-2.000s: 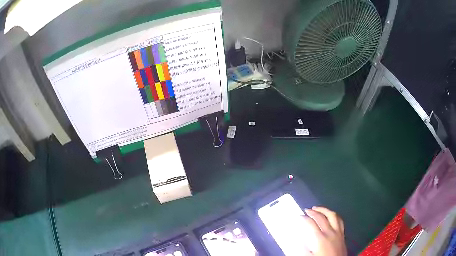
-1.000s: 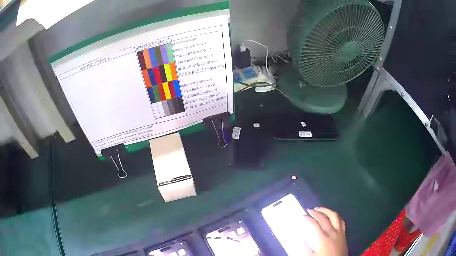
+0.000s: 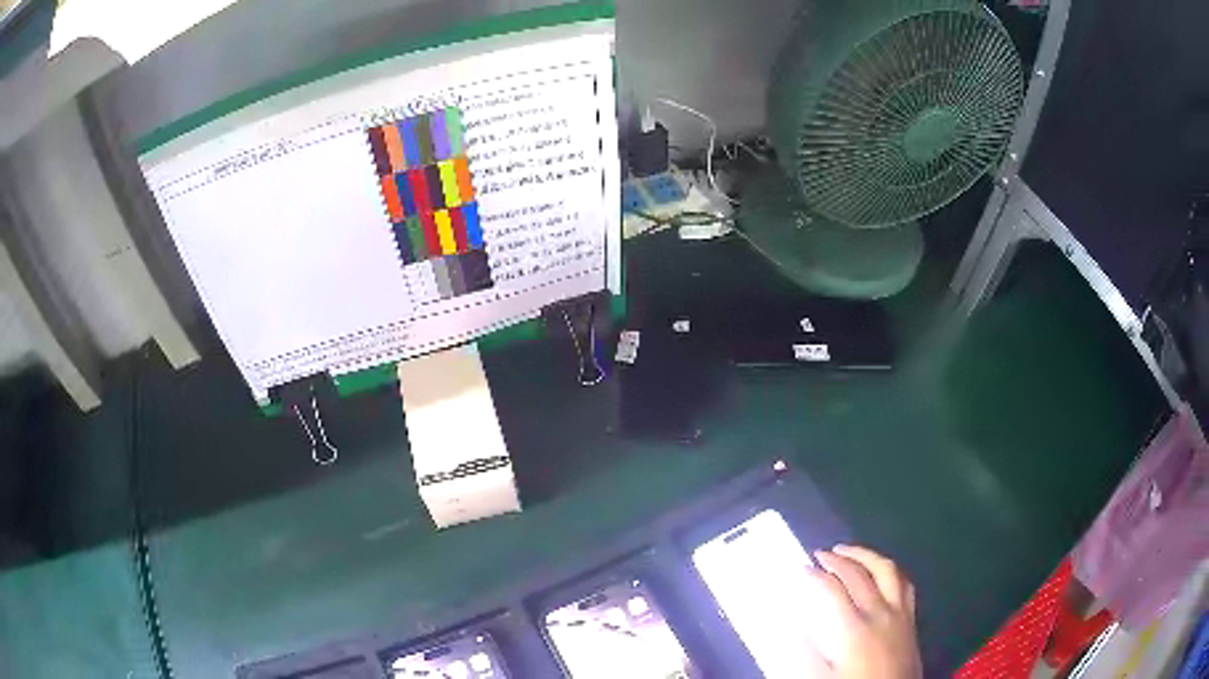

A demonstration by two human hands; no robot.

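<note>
A smartphone with a glowing white screen (image 3: pixel 753 584) lies in the right slot of the black phone tray (image 3: pixel 517 613). My right hand (image 3: pixel 868 617) rests at this phone's right side, fingers bent over its edge and part of the screen; whether it grips the phone cannot be told. Two more phones lie in slots to the left, the middle one (image 3: pixel 617 637) and the left one (image 3: pixel 448 659), both with pictures on their screens and cut off by the lower edge. My left hand is not in view.
The test chart board (image 3: pixel 285 272) with its color chart (image 3: pixel 431 192) stands at the back, held by binder clips, a cream-white box (image 3: pixel 458 431) before it. Dark phones (image 3: pixel 815 338) lie near the green fan (image 3: pixel 915 133). A red basket (image 3: pixel 1028 630) and pink cloth (image 3: pixel 1147 531) are at right.
The view has shifted slightly, so the board and box appear a little further right than at first. My right hand stays at the white-screened phone, with no clear change.
</note>
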